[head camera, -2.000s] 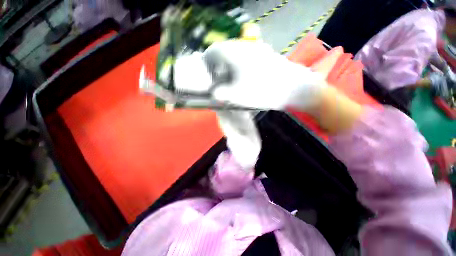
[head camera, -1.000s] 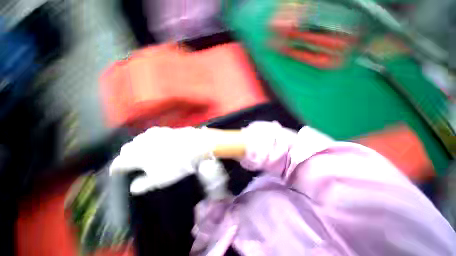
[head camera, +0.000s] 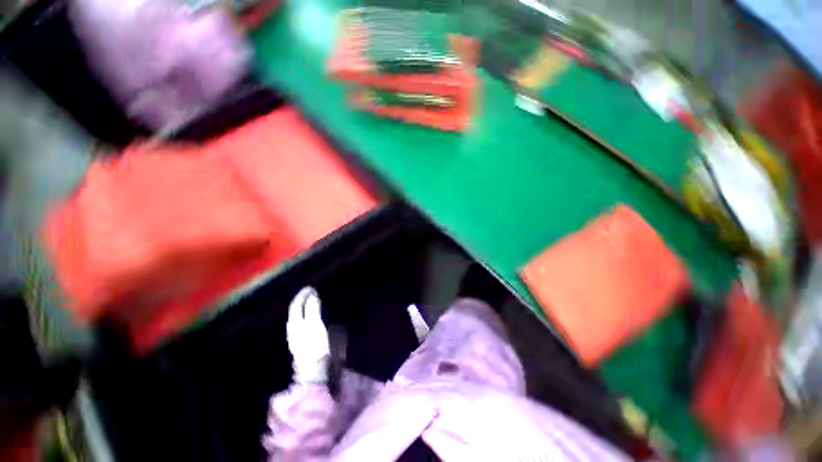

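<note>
My left hand (head camera: 309, 336), in a white glove, is low in the centre left, over a dark area. Its fingers point up with a slight gap, and nothing shows in it. My right hand (head camera: 417, 322) shows only as a small white sliver beside my pink sleeve; the rest is hidden. A single red-orange foam pad (head camera: 606, 281) lies on the green bench mat (head camera: 487, 194) at the right. A blurred pile of red-orange foam (head camera: 171, 221) is at the left, by a black tote edge.
Stacked red foam trays (head camera: 415, 95) stand on the far bench, with a grey-green item on top. A raised green shelf (head camera: 613, 126) runs along the rear. A person's pink sleeve (head camera: 162, 63) is at the upper left. More red foam (head camera: 741, 379) is at the far right, blurred.
The view has swung right towards the bench. The circuit board that was by my hands has left the view. My right arm is drawn back near my body, and my left hand shows low.
</note>
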